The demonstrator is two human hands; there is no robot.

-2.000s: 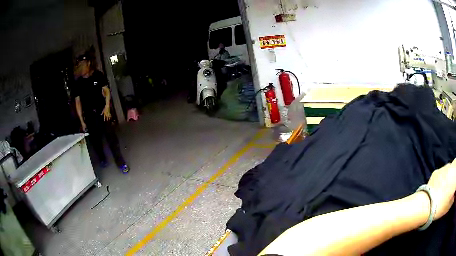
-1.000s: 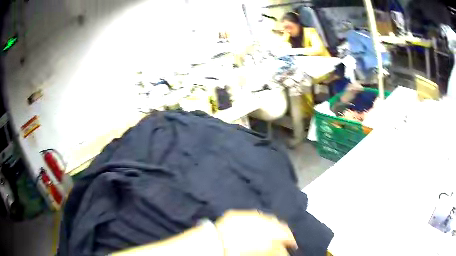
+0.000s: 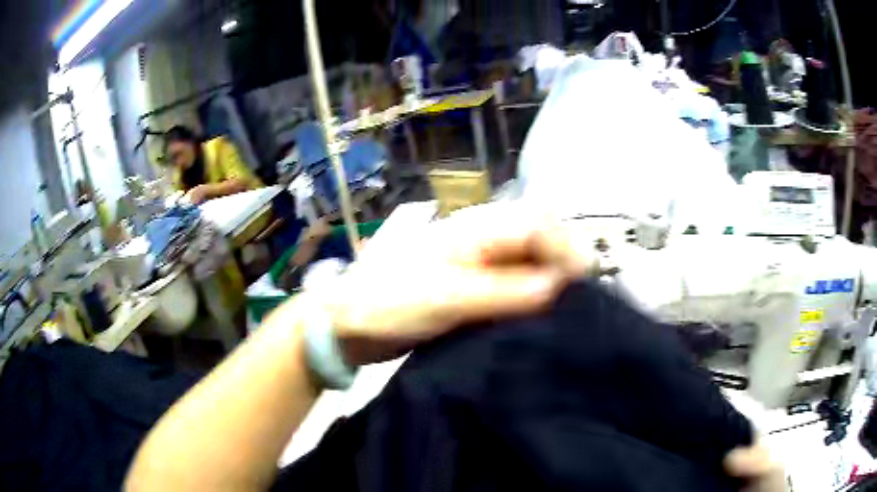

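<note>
A black garment piece (image 3: pixel 538 404) hangs blurred in the middle foreground. My left hand (image 3: pixel 462 288) comes in from the lower left with a pale band on the wrist and grips the garment's upper edge. Only blurred fingertips of my right hand (image 3: pixel 755 466) show at the garment's lower right edge; the rest is hidden or cut off, and its grip is unclear. The cream sewing machine (image 3: pixel 721 279) with blue JUKI lettering stands behind and to the right. A heap of black garment pieces (image 3: pixel 87 413) lies at the lower left.
A control panel (image 3: pixel 794 204) sits atop the machine. Black thread cones (image 3: pixel 755 91) stand behind it. White covering (image 3: pixel 625 144) is piled at the back. A person in yellow (image 3: pixel 216 163) sits at another station at left. A green basket (image 3: pixel 264 303) and a pale pole (image 3: pixel 332 125) stand between.
The view has swung right to the machine. My left hand has gone from the black heap to holding a raised black piece in front of the machine. Right fingertips have come into view.
</note>
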